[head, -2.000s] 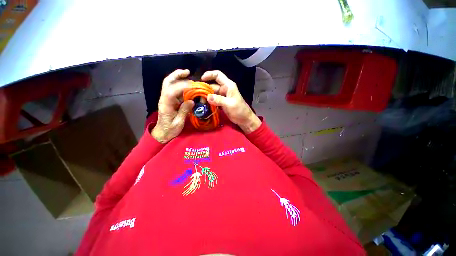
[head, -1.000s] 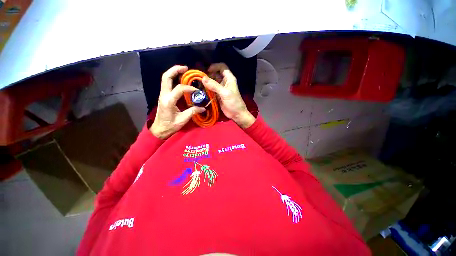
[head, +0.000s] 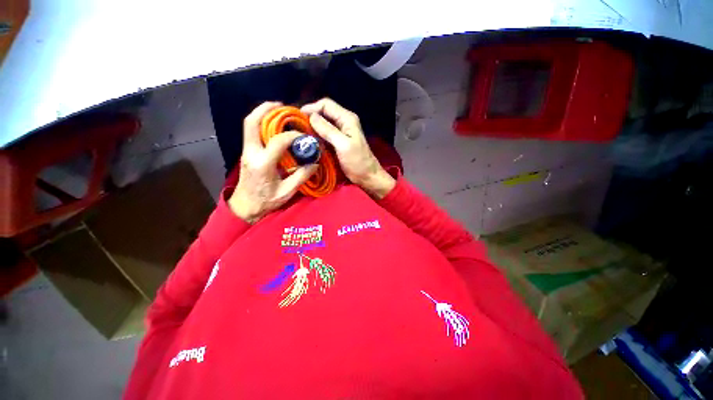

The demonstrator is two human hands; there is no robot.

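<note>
An orange cable coil [head: 323, 173] is held above the lap, below the table edge. A black plug [head: 306, 148] with a white mark on its round end lies at the coil's centre. My left hand [head: 262, 168] grips the coil's left side, with thumb and forefinger around the plug. My right hand [head: 348, 146] holds the coil's upper right side, fingers bent over its top edge. The fingers hide parts of the loops.
A white-covered table [head: 195, 39] spans the top. Red stools stand at left [head: 66, 176] and right [head: 547, 90]. An open brown carton [head: 133, 242] is at lower left, a closed-looking carton [head: 571, 273] at lower right. A white strip [head: 395, 58] hangs from the table edge.
The coil is tilted and has shifted slightly left. The left thumb and forefinger now close around the plug. The right hand's fingers have moved to the coil's top. The view has shifted slightly.
</note>
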